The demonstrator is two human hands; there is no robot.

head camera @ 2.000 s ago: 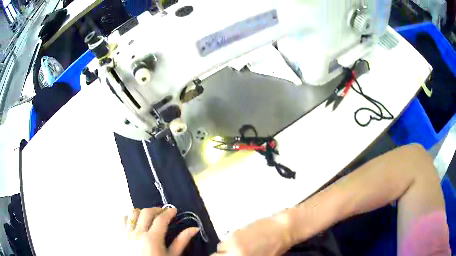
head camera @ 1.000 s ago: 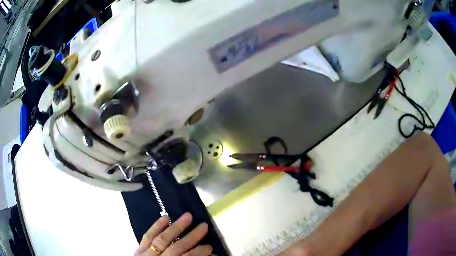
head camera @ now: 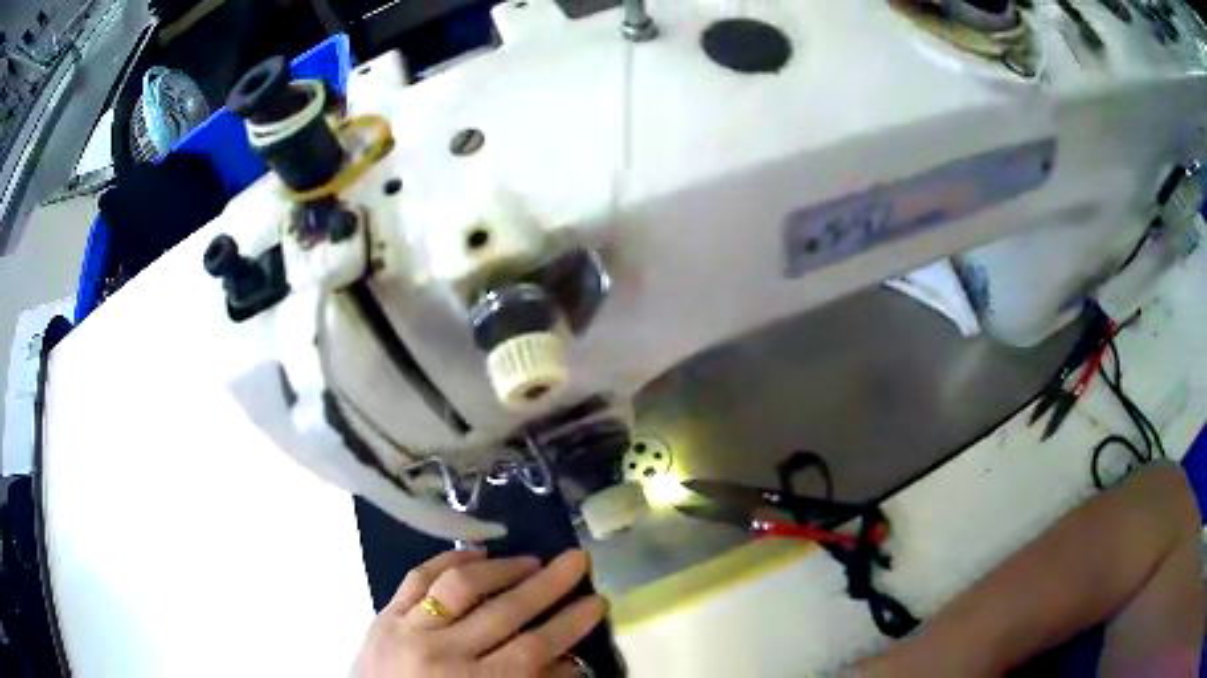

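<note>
The black bag panel (head camera: 520, 519) lies on the table below the machine head, its far end hidden by the head's parts. My left hand (head camera: 492, 620), with a gold ring, rests palm down on the panel with fingers slightly spread. A tiny bit of the metal zipper (head camera: 466, 544) shows before its fingertips; the rest is covered. The presser foot and needle area are hidden behind the wire thread guides and the off-white knob (head camera: 614, 509). My right forearm crosses the lower right; my right hand is cut off by the bottom edge.
The sewing machine arm (head camera: 715, 186) spans the top. Thread snips (head camera: 794, 525) with black cord lie right of the lit needle area. Second snips (head camera: 1088, 376) lie farther right. Yellow tape (head camera: 715, 583) edges the metal bed. A blue bin (head camera: 238, 146) is at the upper left.
The view has come closer to the machine head and shifted. My left hand has moved nearer the head along the panel and now covers most of the zipper. My right hand has left the picture.
</note>
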